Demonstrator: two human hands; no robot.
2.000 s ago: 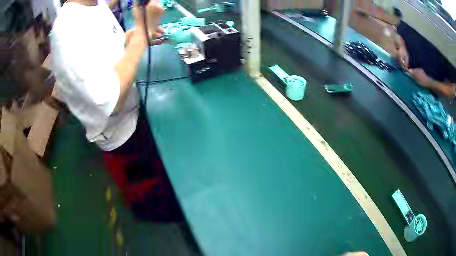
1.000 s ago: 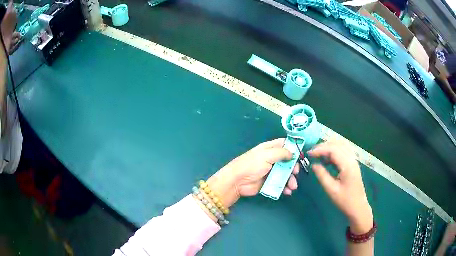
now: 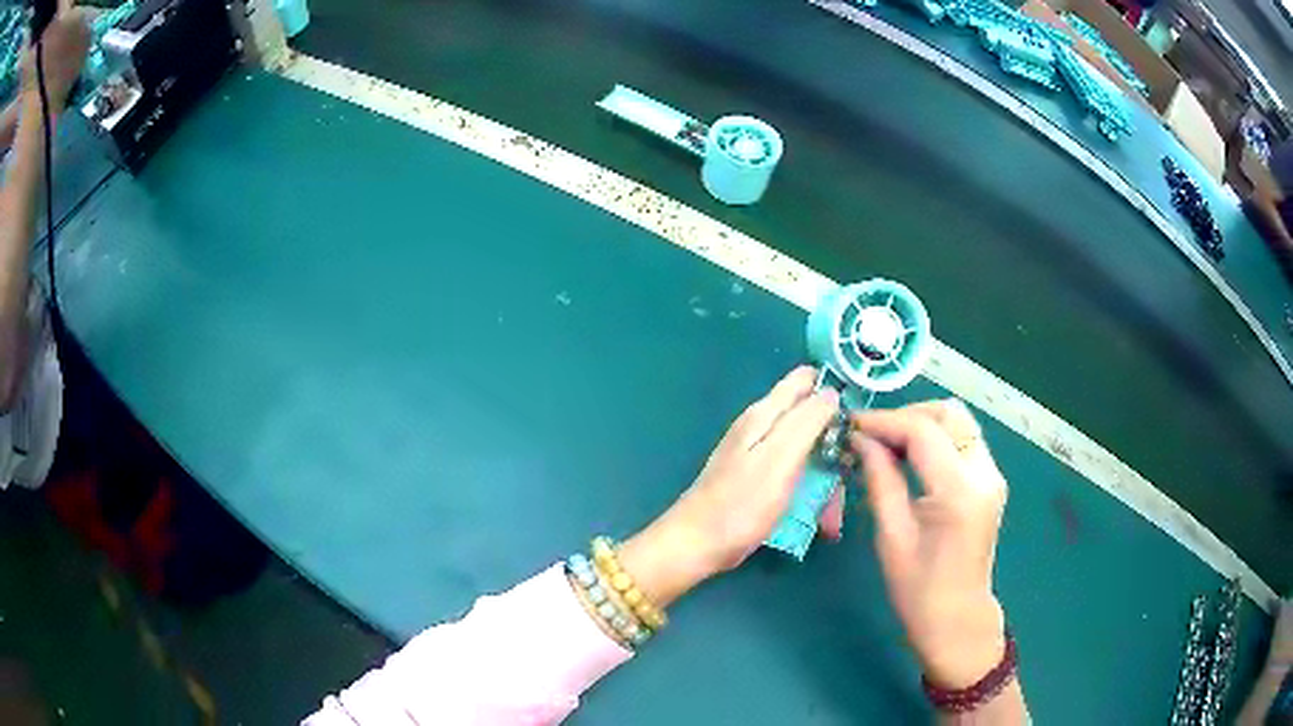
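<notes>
A turquoise fan body (image 3: pixel 874 335) is held over the green bench near the pale edge strip, its round spoked head up and its open handle pointing down and toward me. My left hand (image 3: pixel 752 475) grips the handle and covers much of it. My right hand (image 3: pixel 929 496) has thumb and fingertips on a small dark circuit board (image 3: pixel 837 441) at the handle just below the ring. The fingers partly hide the board, and I cannot tell how far it sits in the handle. The wires are not clear.
Another fan body (image 3: pixel 739 159) lies on the dark belt (image 3: pixel 539 71) beyond the strip. Small board pieces (image 3: pixel 1205 660) lie in rows at the bench's right. A black device (image 3: pixel 163 78) and a person's arm (image 3: pixel 17 227) are at left. Turquoise parts (image 3: pixel 1042 57) lie on the far bench.
The belt's fan body has moved left. The held fan's ring has turned more toward the camera. My right fingers have closed in on the board at the handle; my left hand has shifted up the handle.
</notes>
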